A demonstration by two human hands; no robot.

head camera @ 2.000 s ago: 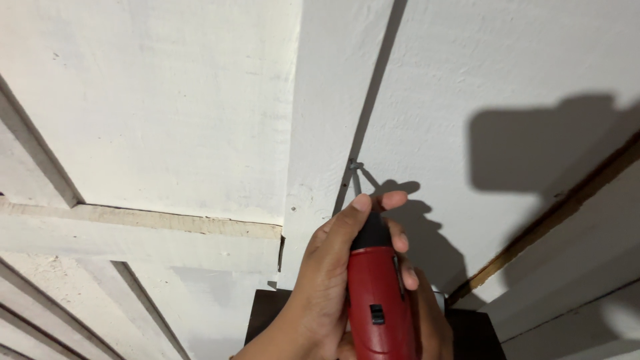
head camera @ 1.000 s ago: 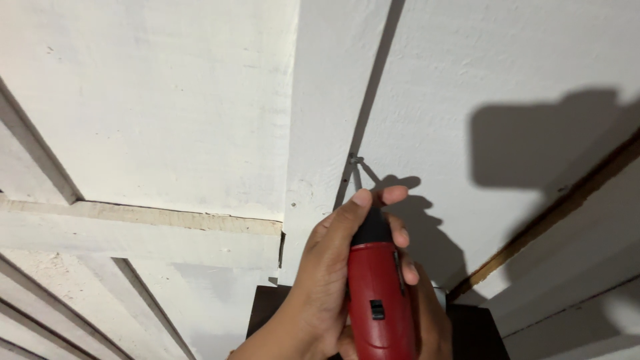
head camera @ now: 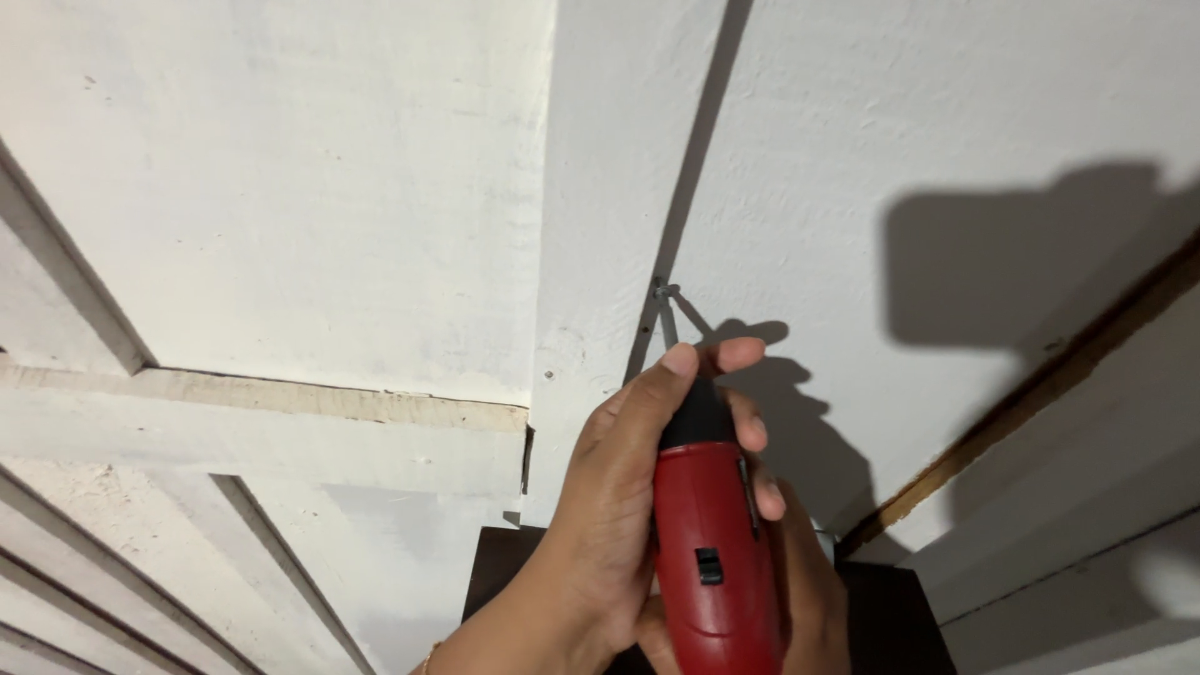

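Note:
A red and black cordless screwdriver points up along the white-painted boards. My left hand wraps around its black nose, thumb near the base of the bit. My right hand is behind and beside the red body, gripping it lower down, and is largely hidden by the tool. The long metal bit reaches a small screw at the edge of a narrow groove between boards. A small dark hole lies just below the screw.
A horizontal white batten crosses the boards at left. A dark brown object stands below, behind my hands. At right, a bare brown wood edge runs diagonally, and shadows of my hands and a boxy shape fall on the white panel.

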